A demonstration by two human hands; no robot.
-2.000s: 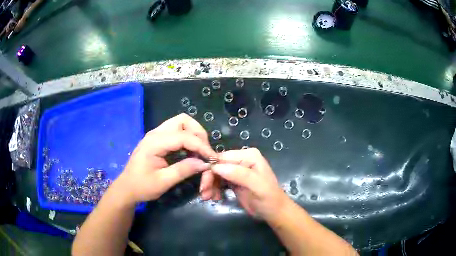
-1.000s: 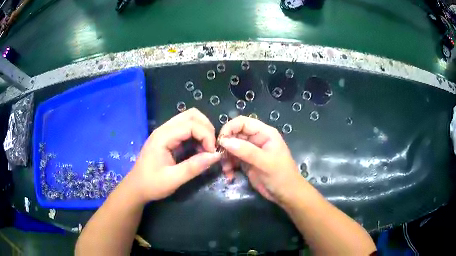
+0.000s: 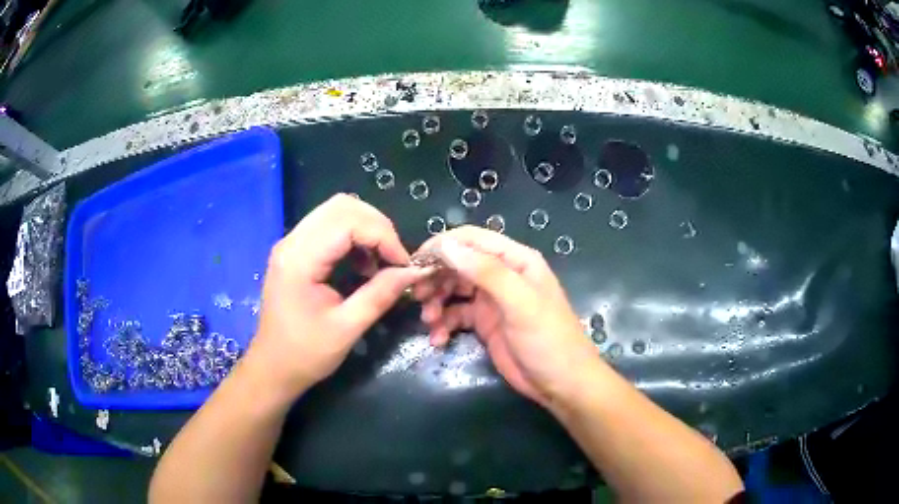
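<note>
My left hand [image 3: 330, 295] and my right hand [image 3: 503, 305] meet over the dark mat, right of the blue tray. Their fingertips pinch a small silvery ring piece [image 3: 426, 261] between them; fingers partly hide it, and I cannot tell whether it is one ring or several. Single silvery rings [image 3: 538, 219] lie spaced out on the mat beyond my hands. A heap of tangled rings [image 3: 168, 354] lies in the lower part of the blue tray [image 3: 272, 187] at the left.
A scuffed pale edge rail [image 3: 552, 87] runs beyond the mat, with the green belt [image 3: 394, 44] behind it. A dark unit [image 3: 527, 12] is cut off at the top edge. A crinkled plastic bag [image 3: 37, 256] lies left of the tray. Dark round patches [image 3: 626, 169] are under some rings.
The view has shifted, so the mat and rail sit higher. Both hands stay together at the ring piece, with the fingers rearranged around it. The dark units on the belt have moved left.
</note>
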